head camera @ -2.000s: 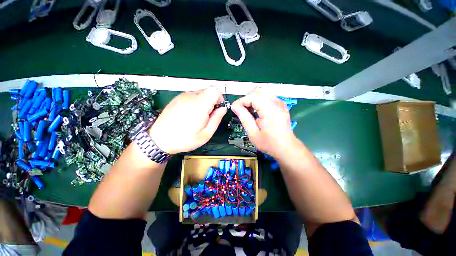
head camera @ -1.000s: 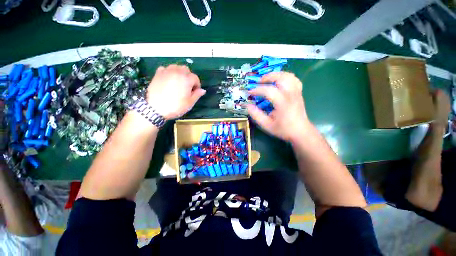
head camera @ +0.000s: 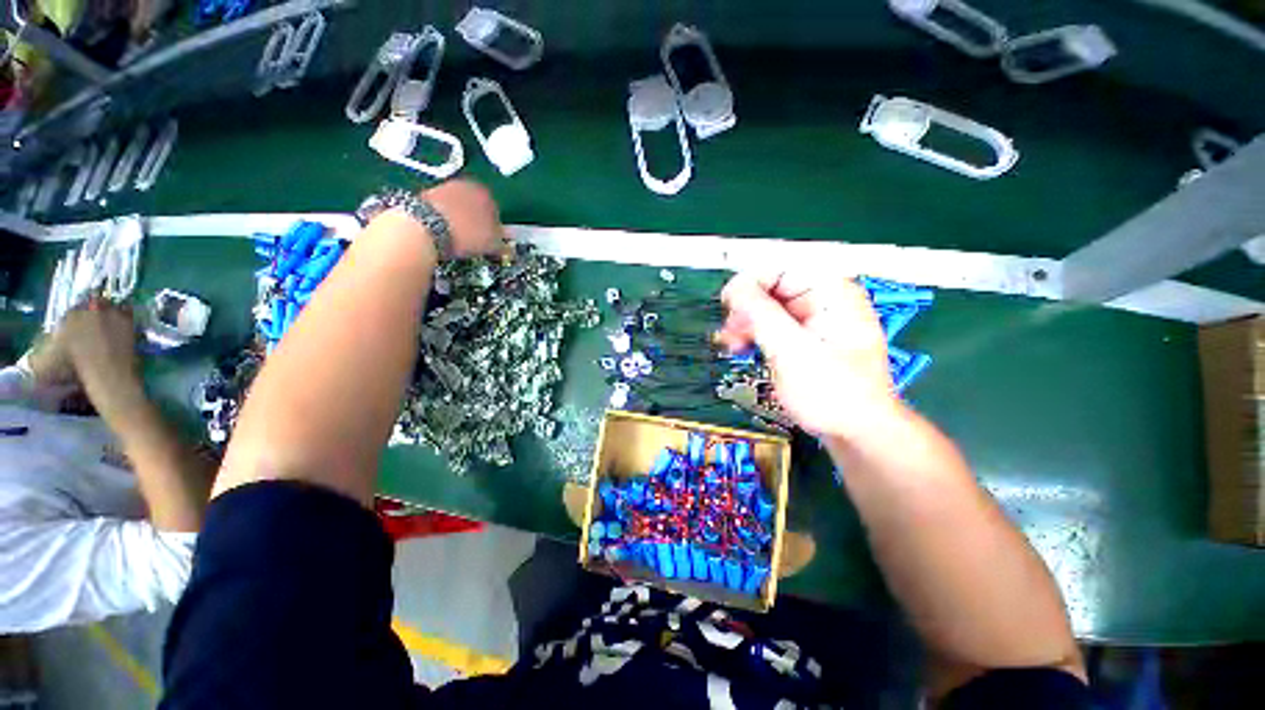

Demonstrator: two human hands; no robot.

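A tangled heap of circuit boards (head camera: 486, 361) lies left of centre. My left hand (head camera: 469, 219), blurred, is at the heap's far edge by the white rail; its fingers cannot be made out. My right hand (head camera: 819, 340) is over the bunch of wired board-and-cell sets (head camera: 749, 388), thumb and fingers drawn together near dark wires; whether it holds something is unclear. Small white round parts (head camera: 627, 364) with dark wires lie between heap and bunch. The parts box (head camera: 601, 465) holds blue cylinders and red wires. More blue cylinders (head camera: 298, 264) lie partly behind my left forearm.
A white rail (head camera: 777, 251) crosses behind the work. White plastic housings (head camera: 941, 136) lie on the green belt beyond. An empty carton (head camera: 1235, 416) is cut off at right, under a slanting grey post (head camera: 1179, 243). Another person's hand (head camera: 100, 347) is at left near white housings.
The view has turned left and taken in more of the belt. My left hand has moved left and away to the far edge of the board heap. My right hand stays over the bunch.
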